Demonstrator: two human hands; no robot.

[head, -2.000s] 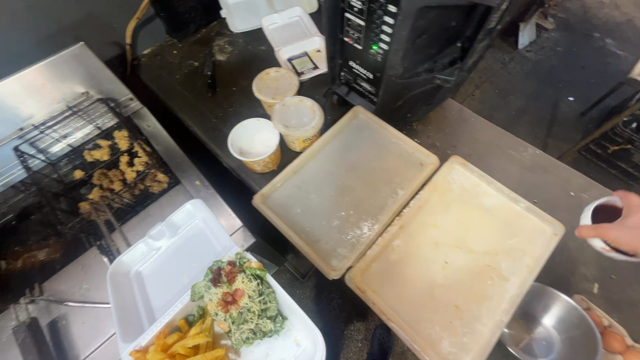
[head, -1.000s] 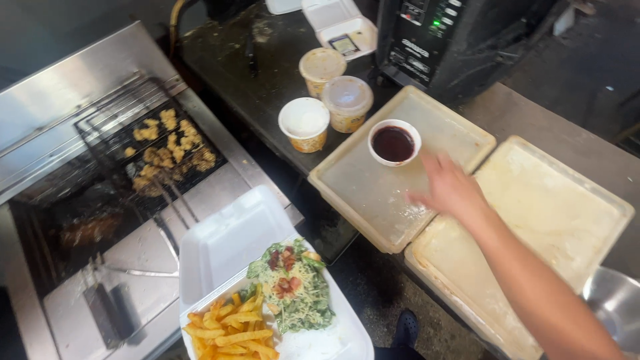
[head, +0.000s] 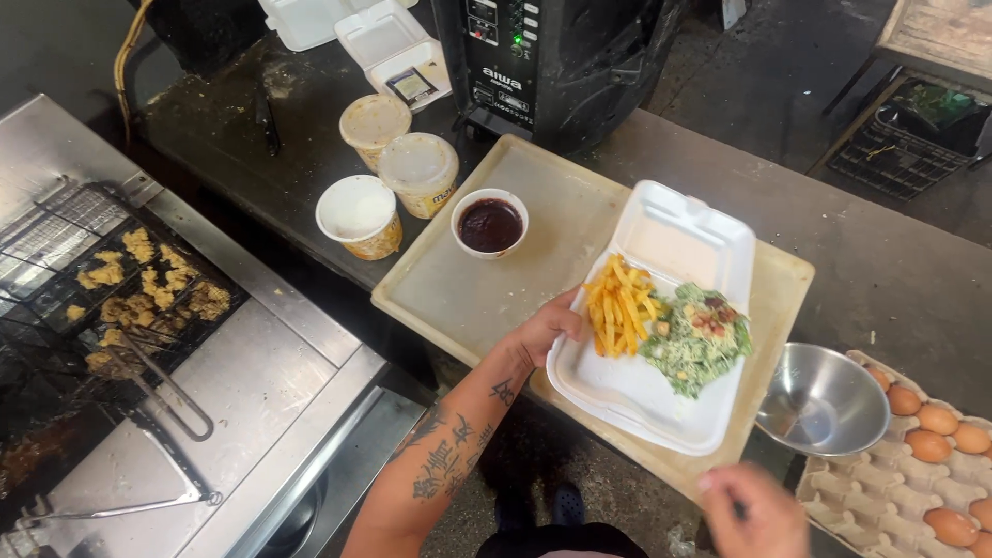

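Note:
My left hand point(head: 552, 327) grips the left edge of an open white foam takeout box point(head: 612, 391), its thumb near the fries. The box is over the right-hand plastic tray point(head: 779, 291) and holds french fries point(head: 618, 306) beside a leafy salad point(head: 690, 341) topped with grated cheese and reddish bits. My right hand point(head: 752, 508), blurred, is near the tray's front edge, its fingers curled; whether it holds anything cannot be told. On the left-hand tray point(head: 496, 310) stands a white bowl of dark red sauce point(head: 490, 225).
Left is a fryer point(head: 287, 325) with fried pieces point(head: 159, 287) in wire baskets and metal tongs point(head: 167, 395). Several tubs point(head: 418, 172) and a black speaker point(head: 558, 70) stand behind the trays. A steel bowl point(head: 825, 399) and an egg carton point(head: 868, 480) sit at right.
The foam box has moved right, from near the fryer to over the right-hand tray. The sauce bowl, in my right hand at first, now stands on the left-hand tray, and that hand has drawn back toward me.

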